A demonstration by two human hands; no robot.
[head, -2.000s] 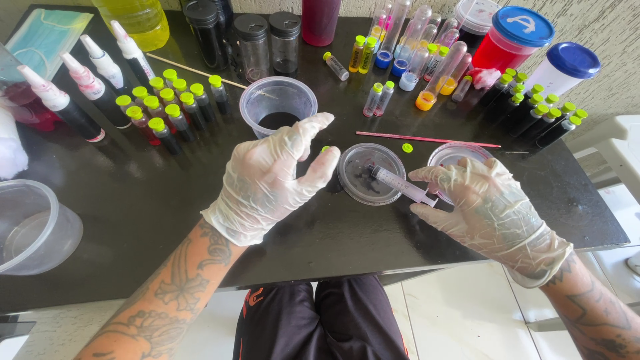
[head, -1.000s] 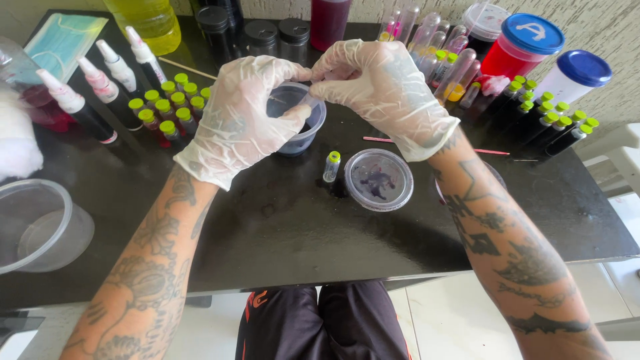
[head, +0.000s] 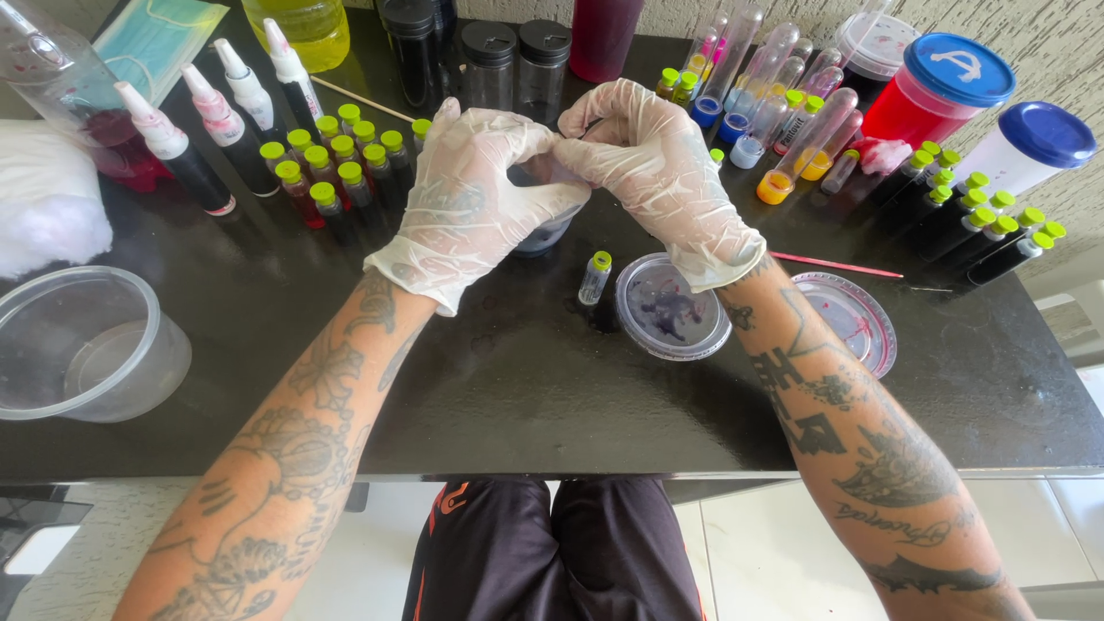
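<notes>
My left hand (head: pixel 483 185), in a translucent white glove, is held over a clear plastic cup (head: pixel 545 235) of dark liquid. My right hand (head: pixel 655 168), gloved the same way, meets it there with bent fingers. Whatever is between the fingertips is too hidden to tell. In front of the cup stands a small clear vial with a green cap (head: pixel 595 279). Right of the vial lies a round clear plastic lid with dark stains (head: pixel 673 308), partly under my right wrist.
Green-capped vials (head: pixel 323 197) and nozzle bottles (head: pixel 185 159) stand at left, by an empty plastic tub (head: pixel 95 354). Clear tubes with coloured caps (head: pixel 776 185), more dark vials (head: pixel 966 233), lidded cups (head: pixel 931 86), a pink stick (head: pixel 837 264) and a second lid (head: pixel 849 319) are at right.
Two seconds ago my hands were apart, the right one at a syringe over the lid. Both have come together above the cup. The syringe no longer shows on the lid.
</notes>
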